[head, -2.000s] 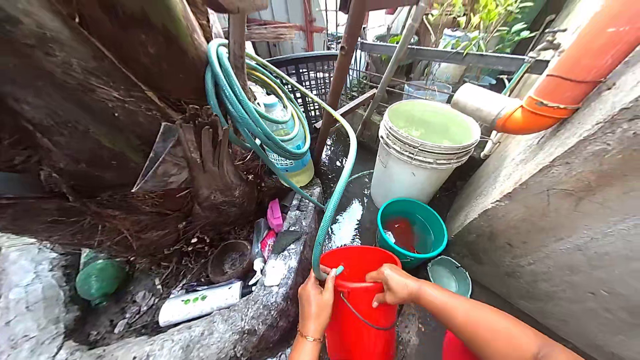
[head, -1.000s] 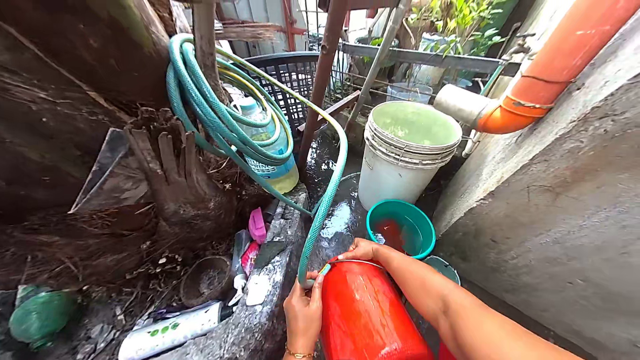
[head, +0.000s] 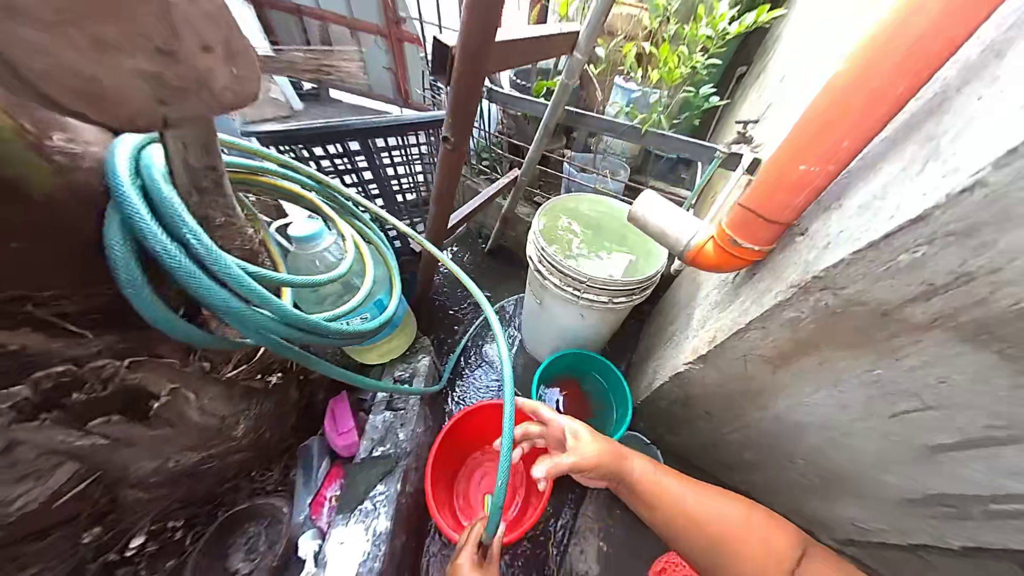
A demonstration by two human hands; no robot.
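My left hand (head: 478, 552) pinches the end of a green garden hose (head: 506, 392) at the near rim of a red plastic bucket (head: 436, 472). The bucket stands upright with its mouth facing me. My right hand (head: 560, 448) is over the bucket's right side, fingers apart and curved beside the hose; whether a fingertip touches the hose I cannot tell. Behind the right hand sits a green tub (head: 616, 392) with liquid and something reddish inside. The rest of the hose hangs in coils (head: 184, 248) on a wooden stub at the left.
A white bucket (head: 560, 320) full of greenish water stands behind the green tub, below an orange pipe (head: 832, 152). A rough concrete wall (head: 864, 360) bounds the right side. Near the coils are a large plastic bottle (head: 320, 272) and a black crate (head: 368, 160). A stone curb (head: 384, 456) runs along the left.
The red bucket was tipped a second ago and now stands upright, its inside showing. My right hand has let go of its rim and opened. My left hand still has the hose end.
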